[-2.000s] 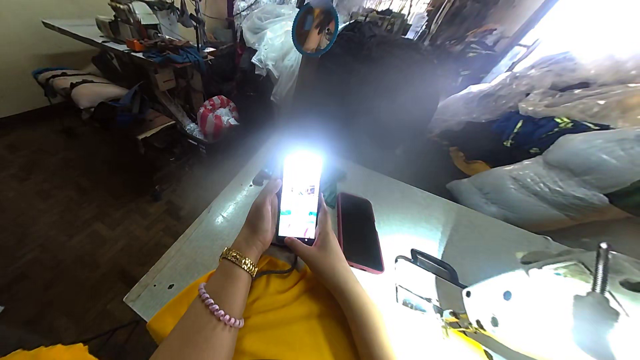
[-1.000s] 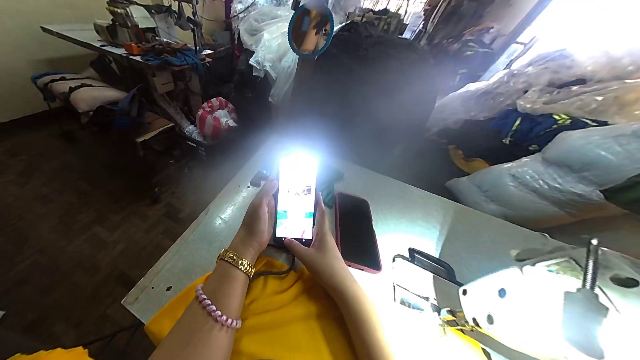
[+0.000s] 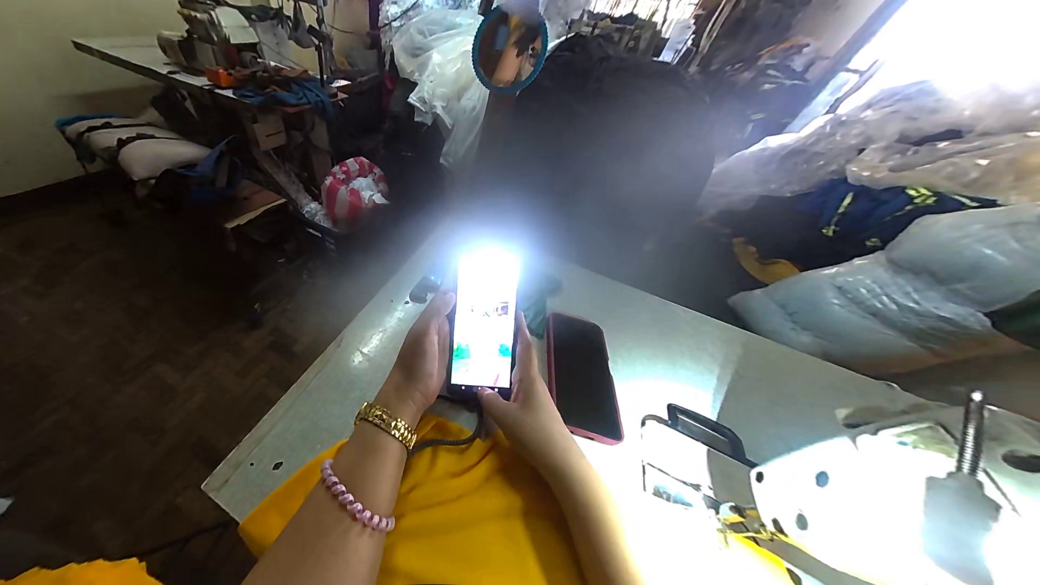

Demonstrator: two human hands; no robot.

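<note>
A lit smartphone [image 3: 484,325] is held upright between my two hands over the white table, its screen glaring at the top. My left hand [image 3: 421,357] grips its left edge; a gold watch [image 3: 387,426] and a pink beaded bracelet [image 3: 356,502] are on that arm. My right hand [image 3: 526,406] holds the right edge, the thumb at the bottom of the screen. A dark cable [image 3: 455,440] runs below the phone. A second phone with a red case [image 3: 583,378] lies on the table, right of my right hand. Yellow fabric [image 3: 475,512] lies beneath my forearms.
A sewing machine [image 3: 877,487] stands brightly lit at the right of the table [image 3: 674,325]. Filled plastic bags [image 3: 886,301] lie beyond its right edge. Another table [image 3: 146,69] with a machine is at the back left. A round blue-rimmed mirror [image 3: 509,50] stands at top centre.
</note>
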